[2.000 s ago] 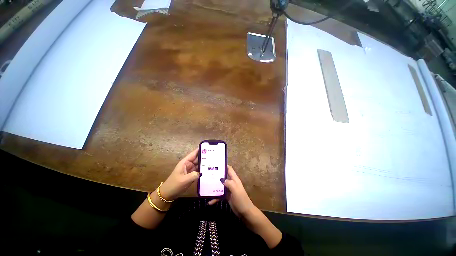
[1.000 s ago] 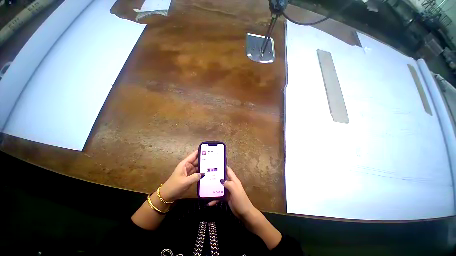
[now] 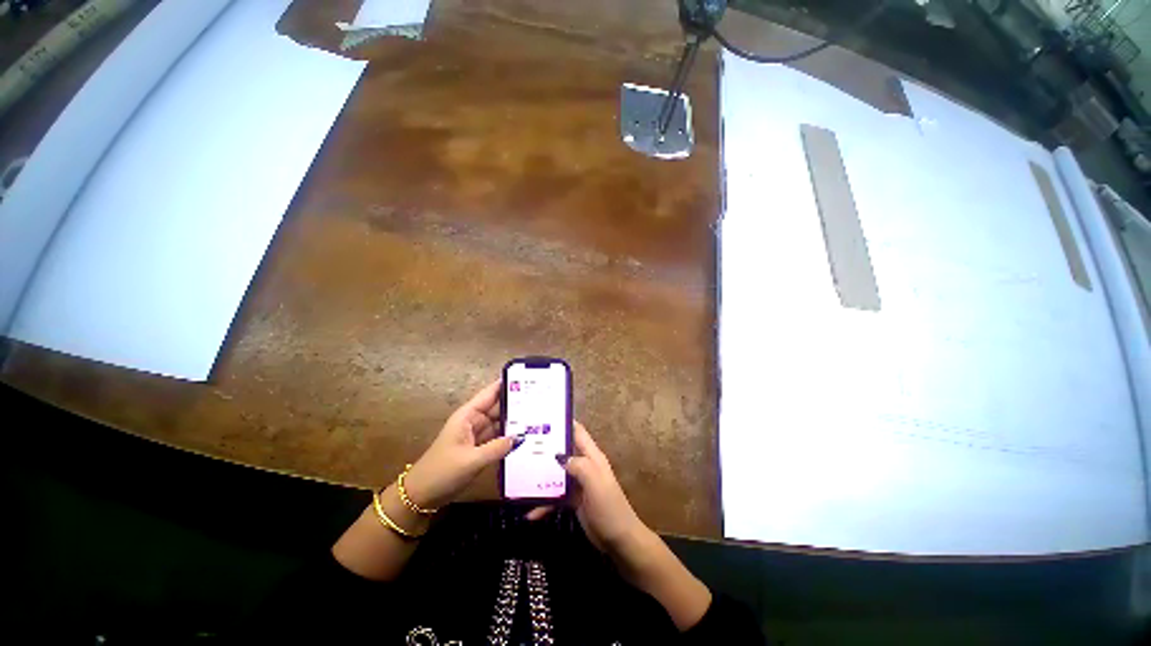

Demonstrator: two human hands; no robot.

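A black smartphone [image 3: 537,406] with a lit pale pink screen is upright in both hands, over the near edge of the brown wooden table [image 3: 480,240]. My left hand [image 3: 463,451] is bare, with gold bracelets on the wrist. It grips the phone's left side, its thumb over the screen. My right hand [image 3: 593,486] is bare and grips the right side, its thumb at the lower right of the screen. The fingers behind the phone are mostly hidden.
White paper [image 3: 189,189] lies at left, its far side rolled. A larger white sheet [image 3: 934,379] at right bears two flat grey-beige strips [image 3: 841,217]. A cutting machine on a silver base plate [image 3: 658,123] stands on the wood at the back. White scraps [image 3: 388,18] lie at the far left.
My left thumb has moved slightly inward over the screen, from the phone's left edge. The screen's content looks slightly different. The phone is still held in both hands.
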